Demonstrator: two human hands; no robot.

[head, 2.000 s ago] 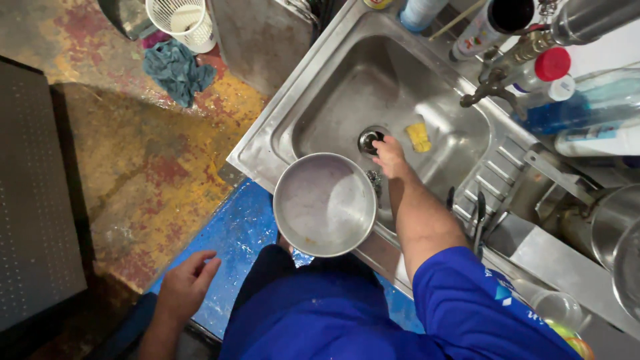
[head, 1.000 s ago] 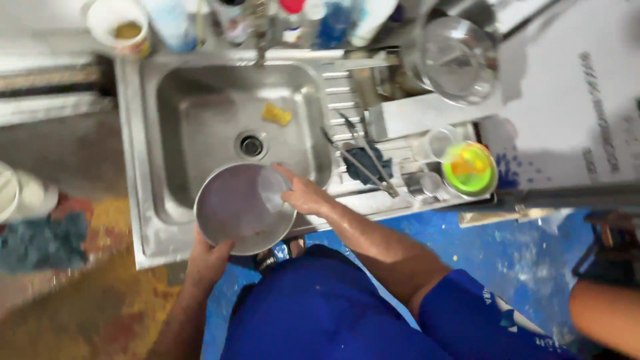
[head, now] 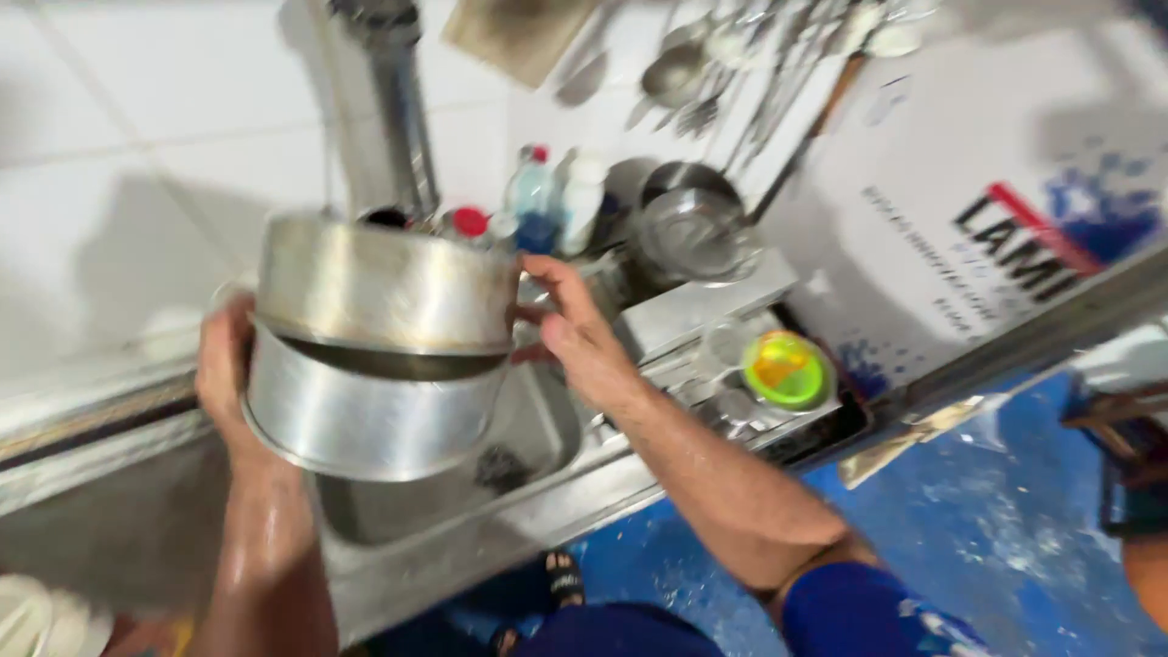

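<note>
Two round metal pans are held one against the other over the sink, a dark gap between them: an upper metal pan (head: 388, 287) and a lower metal pan (head: 365, 415). My left hand (head: 228, 370) grips their left side, its fingers partly hidden behind the rim. At the right edge of the upper pan, my right hand (head: 579, 342) has its fingertips on the side near the rim. Below and behind the pans is the stainless steel sink (head: 411, 520), with a dark, blurred scrubber-like thing (head: 502, 467) at its near right corner.
Bottles (head: 538, 201) line the wall behind the sink. Clear and metal bowls (head: 698, 233) stand to the right, below hanging ladles and utensils (head: 675, 73). Nearer are a green plastic bowl (head: 785, 370) and clear cups. A white printed panel (head: 967, 182) lies further right.
One pan was between my hands at the sink's near edge; now two pans are held up over the sink. My left hand, apart from the pan two seconds ago, now grips. The view has swung right and up.
</note>
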